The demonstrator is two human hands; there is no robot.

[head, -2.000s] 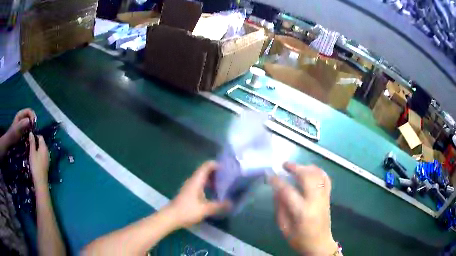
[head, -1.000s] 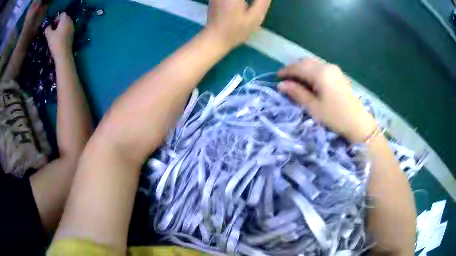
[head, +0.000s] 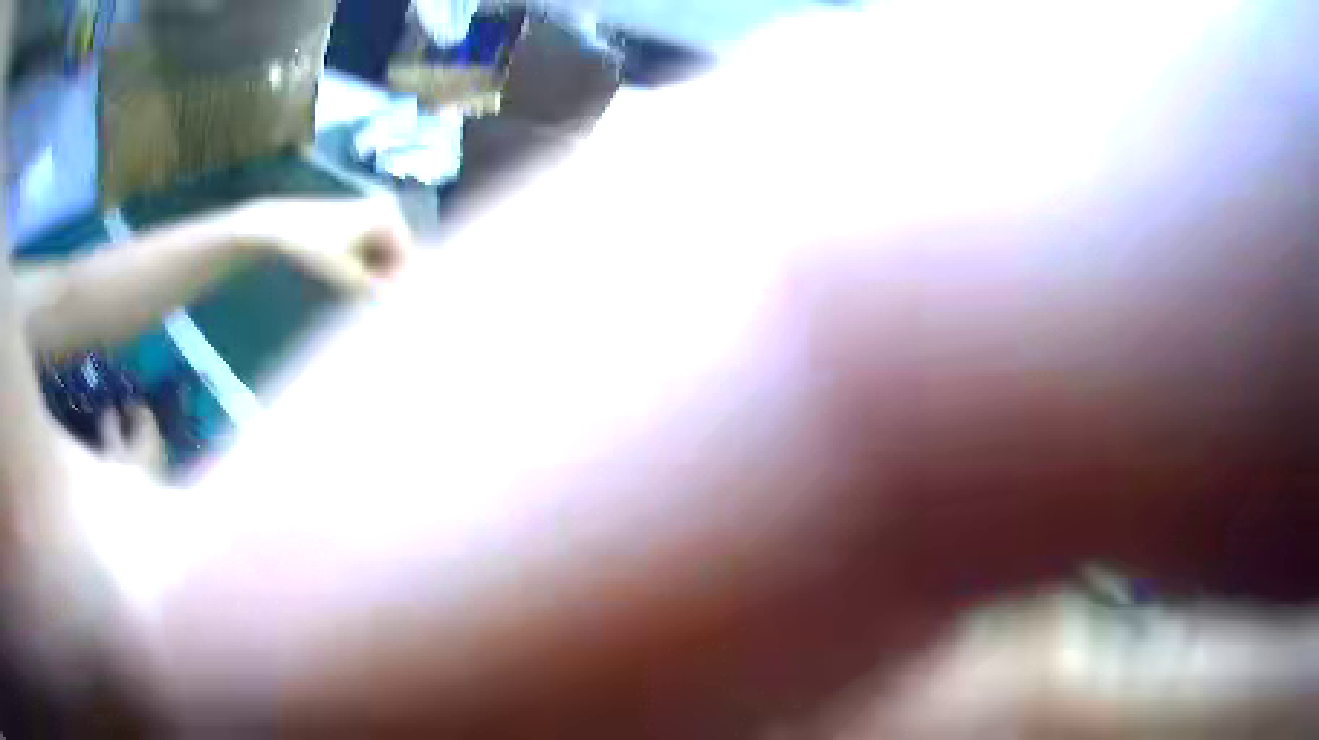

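A very large, overexposed and blurred skin-toned shape (head: 608,419) fills most of the view, right in front of the camera. It looks like an arm or hand, but its fingers cannot be made out, and I cannot tell which of mine it is. A paler blurred strip (head: 1201,651) with a small dark detail lies at the lower right; it may be part of my other arm. No held thing can be seen. The bench straight before me is hidden.
At the left, a neighbour's arm (head: 217,260) reaches over the dark green belt (head: 268,311) with its pale rail (head: 210,369). Another hand (head: 138,434) is by small black accessories (head: 90,383). A brown carton (head: 210,109) and pale stacked pieces (head: 412,142) stand at the upper left.
The view has swung up and left from the strap heap, which no longer shows. A blurred limb now covers most of the picture. A neighbour's arm now reaches over the belt.
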